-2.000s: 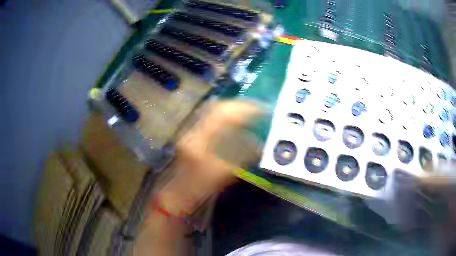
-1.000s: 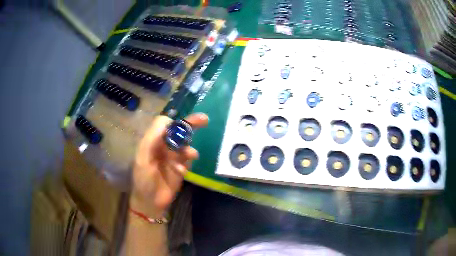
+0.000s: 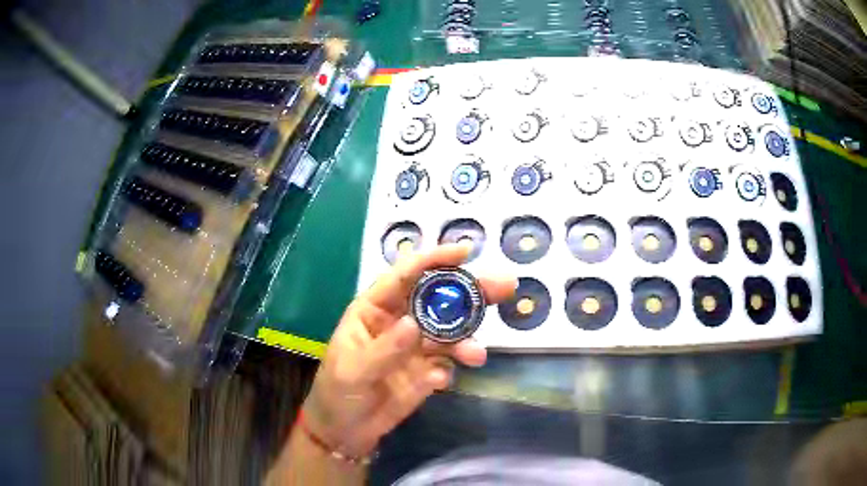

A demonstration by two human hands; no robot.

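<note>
A round speaker driver (image 3: 446,304) with a shiny dark-blue centre and a fine toothed rim faces the camera. My left hand (image 3: 385,356) holds it by its edge between thumb and fingers, above the near left edge of the white foam tray (image 3: 589,340). The tray's far rows hold drivers with pale rings, some with blue centres. Its two near rows show mostly dark round pockets with tan centres. A blurred skin-coloured patch, perhaps my right hand (image 3: 835,454), is cut off at the lower right corner; what it does cannot be told.
A clear blister tray (image 3: 190,237) with rows of black drivers on edge lies at left. Another clear tray (image 3: 542,36) is at the far side. Cardboard sheets (image 3: 90,418) stand at lower left, with more (image 3: 827,43) at far right. Yellow tape (image 3: 293,343) marks the green mat.
My left hand has moved right with the driver, from beside the blister tray to the foam tray's near left edge. The view has shifted, so the trays sit further left.
</note>
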